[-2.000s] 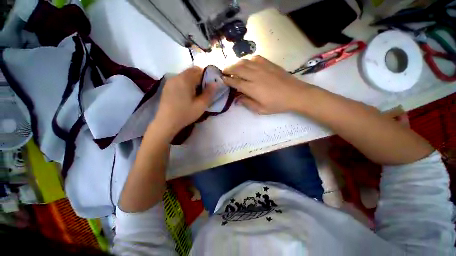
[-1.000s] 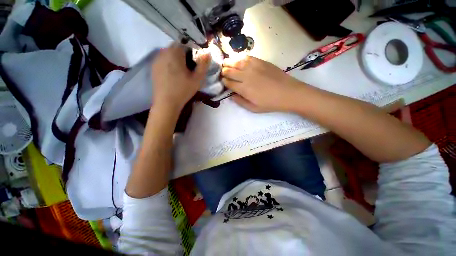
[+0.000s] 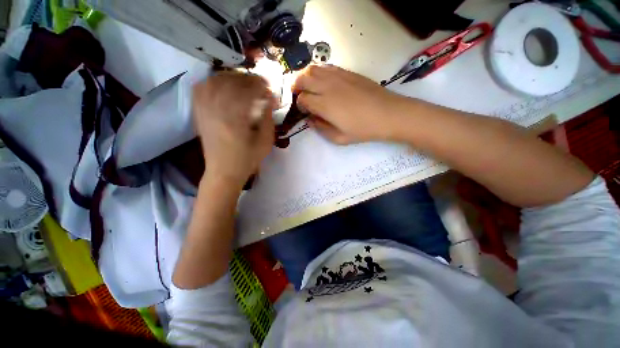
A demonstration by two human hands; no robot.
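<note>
The pale grey garment with dark seam lines lies heaped at the left and runs under my left hand. My left hand is blurred, beside the needle area of the white sewing machine; its fingers are curled over the cloth, and the grip is hard to see. My right hand pinches a maroon edge just right of the lit needle area. A thin dark cord shows between the hands and below the right fingers. The needle tip is hidden by glare and the hands.
Red-handled snips lie right of the needle, then a white tape roll and scissors. A dark flat piece is at the top. A small white fan and coloured baskets are at the lower left.
The rounded grey piece once held up between both hands is no longer seen there. My left hand has moved up and left, with grey cloth spread beside it. The whole view has shifted slightly.
</note>
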